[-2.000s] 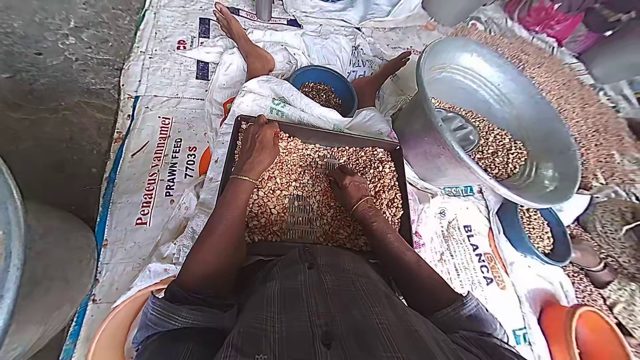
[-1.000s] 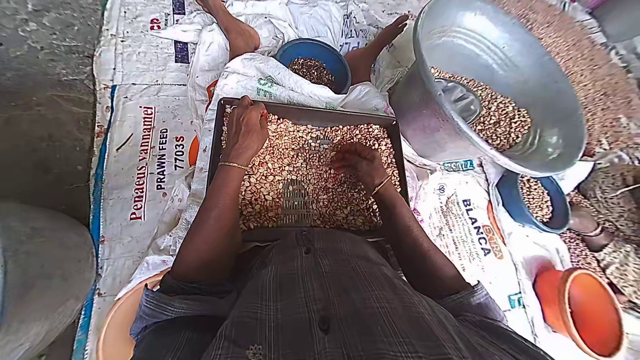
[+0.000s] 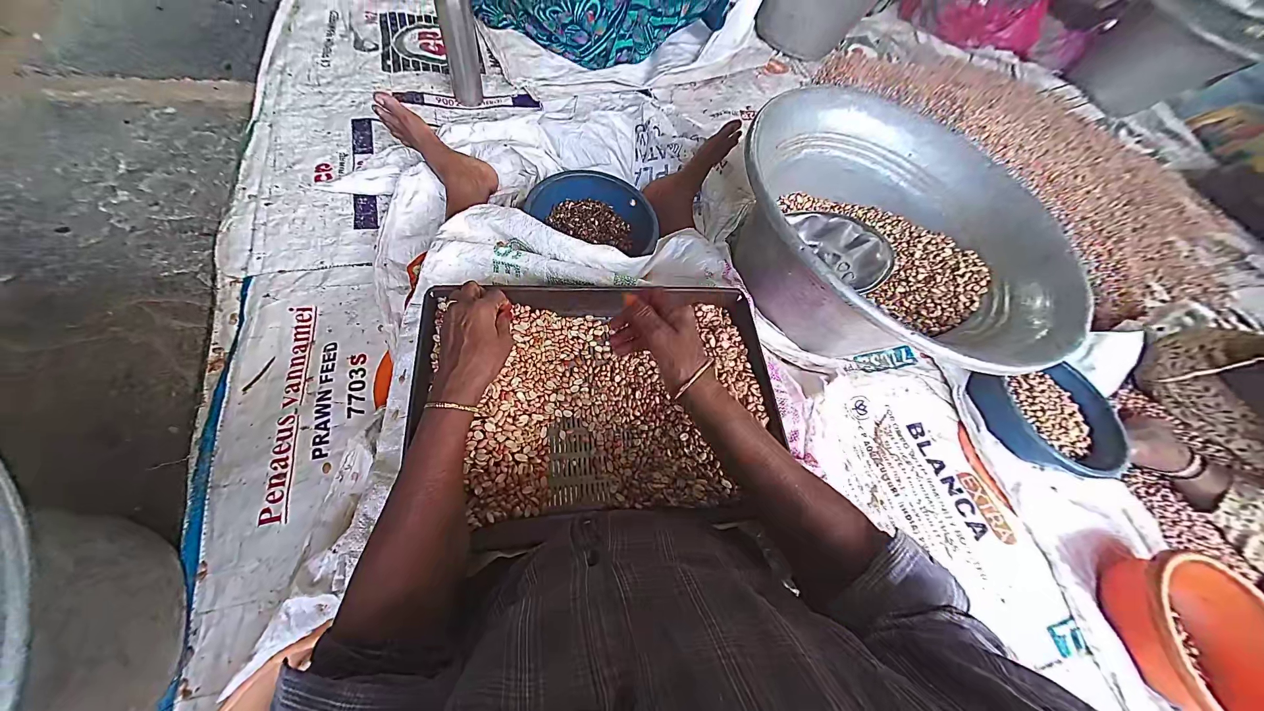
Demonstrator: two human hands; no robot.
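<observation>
A dark rectangular tray (image 3: 774, 395) lies across my lap, spread with pale and reddish shelled nuts or seeds (image 3: 533, 395). Part of its slotted bottom (image 3: 579, 459) shows through near my body. My left hand (image 3: 476, 336) is at the tray's far left corner, fingers curled down; whether it pinches anything is hidden. Above the far middle of the tray is my right hand (image 3: 660, 334), its fingers bent and partly apart, with a small orange spot beside the fingertips. Beyond the tray, between two bare feet, sits a blue bowl (image 3: 640, 212) holding darker pieces.
A large metal basin (image 3: 1007, 227) with nuts and a small metal dish (image 3: 839, 252) stands at right. Behind it nuts cover the ground. A blue bowl (image 3: 1106, 425), an orange pot (image 3: 1136, 602) and another person's hand (image 3: 1175, 464) are farther right. Metal vessels (image 3: 99, 602) stand at lower left.
My right hand has moved from the middle of the tray toward its far edge. My left hand stays around the far left corner. The slotted patch near my body remains uncovered.
</observation>
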